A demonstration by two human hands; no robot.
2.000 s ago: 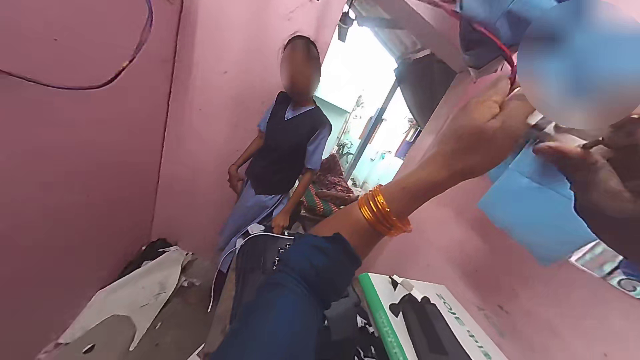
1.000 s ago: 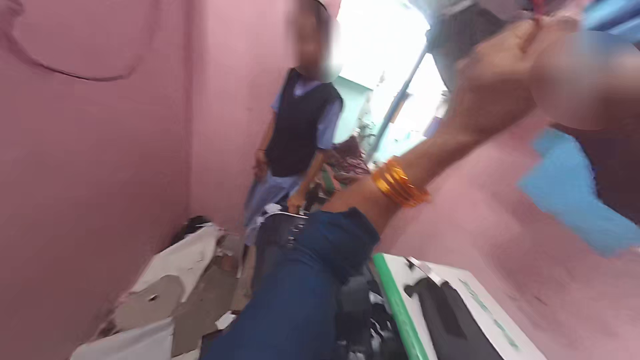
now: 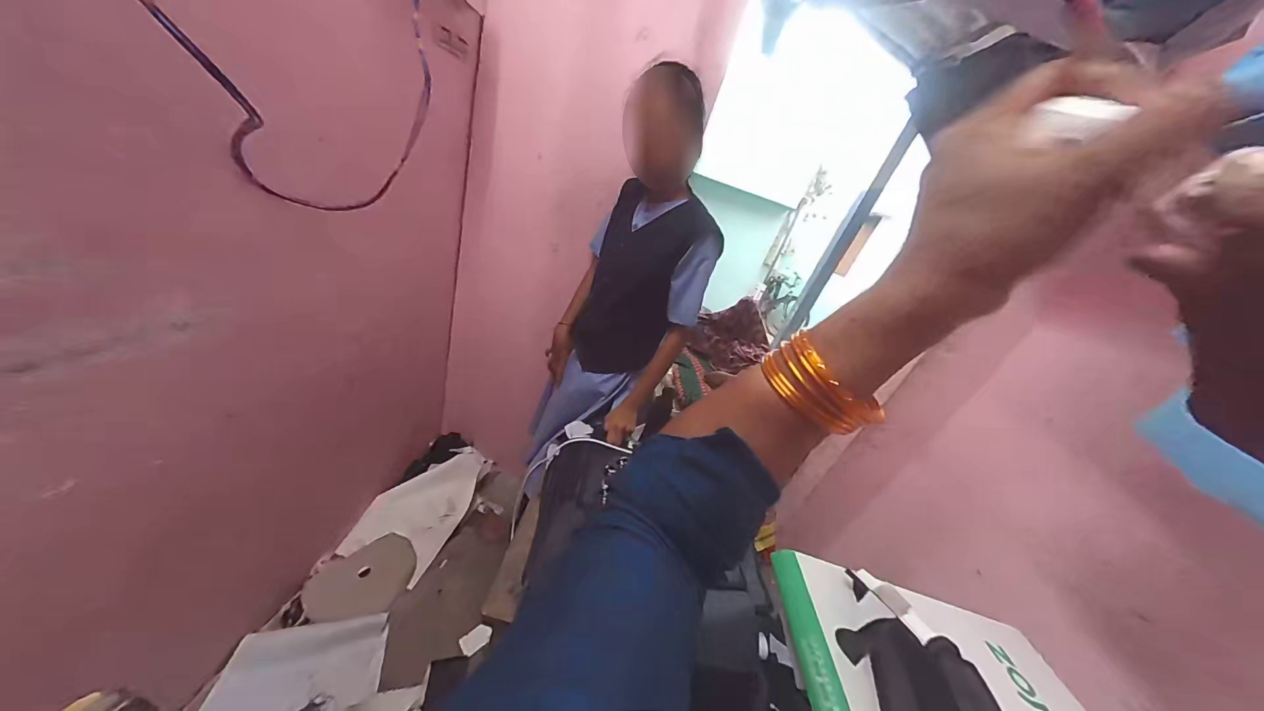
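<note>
My left hand [image 3: 1047, 188] is raised at the upper right, its wrist circled by orange bangles [image 3: 815, 385] above a dark blue sleeve [image 3: 632, 563]. A small white object [image 3: 1081, 117] lies within its curled fingers; blur hides what it is. Close by, at the right edge, my right hand [image 3: 1210, 227] is blurred and in shadow, partly out of view, and whether it holds anything cannot be told. Light blue material [image 3: 1200, 449] shows below my right hand, against the pink wall.
A person [image 3: 642, 276] in a dark vest stands ahead, a hand on the dark tabletop [image 3: 573, 494]. A white and green box [image 3: 968, 632] with black pieces on it lies lower right. Pale scraps [image 3: 360, 578] lie lower left. A cord [image 3: 296, 197] hangs on the left wall.
The red cord and blue material seen at my hands two seconds ago are no longer plain between them. A white object now shows in my left hand.
</note>
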